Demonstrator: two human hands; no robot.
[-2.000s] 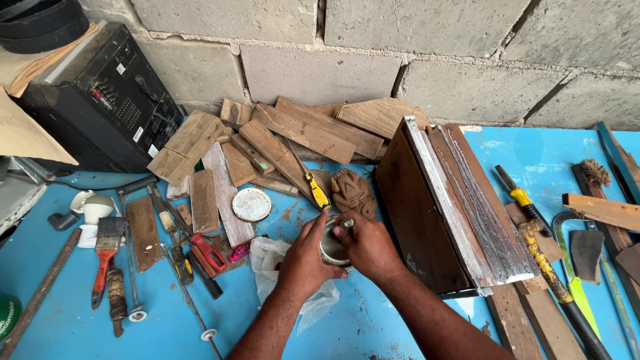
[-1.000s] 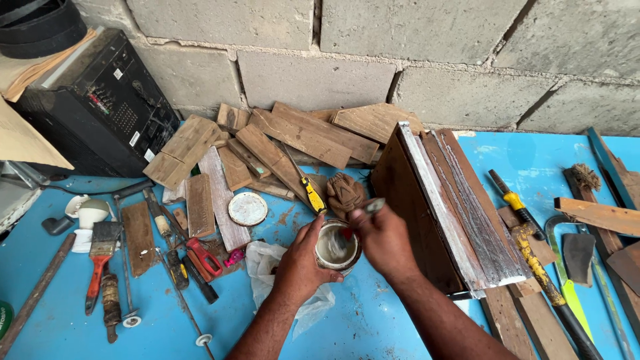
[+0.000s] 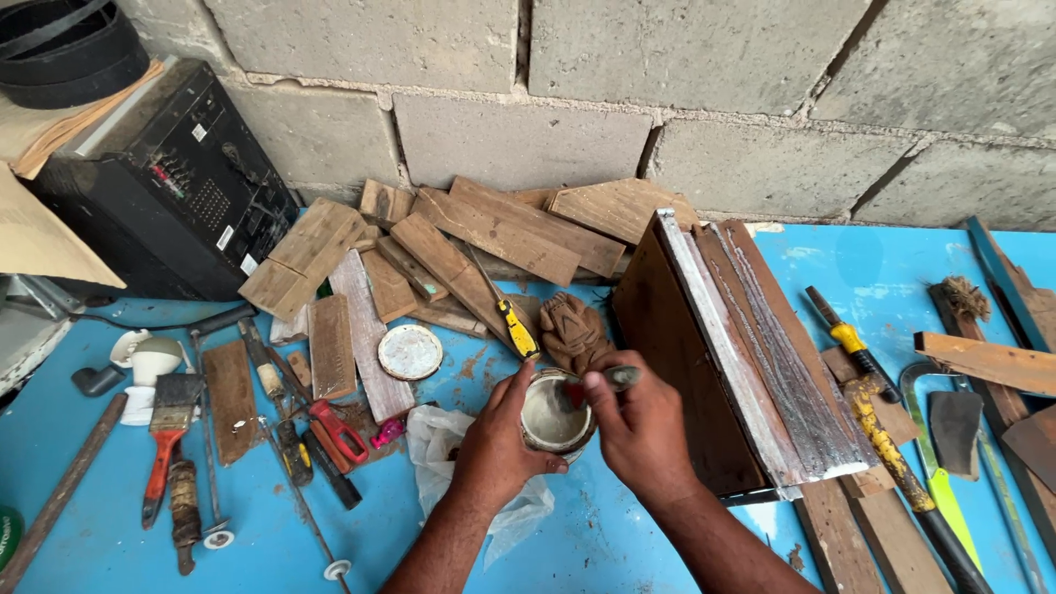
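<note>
My left hand grips an open round can of whitish-grey contents by its left side. My right hand holds a small tool with a dark grip end and a red part over the can's mouth; its working tip is hard to make out. A clear plastic bag lies partly under my left forearm. Behind the can sit a carved brown figure and a yellow-and-black screwdriver. A round paint-spotted lid rests left of them. At right stands a brown wooden box with a silvery-streaked face.
Wood offcuts are piled against the concrete block wall. To the left lie a red-handled paintbrush, red-handled tool and rods; a black speaker-like cabinet stands behind. At right are a yellow-and-black-handled tool, a sickle-like blade and wood strips.
Two seconds ago my right hand was at the can's rim; one second ago it held the tool over the opening. The tool's red part now shows at the can's right inner side.
</note>
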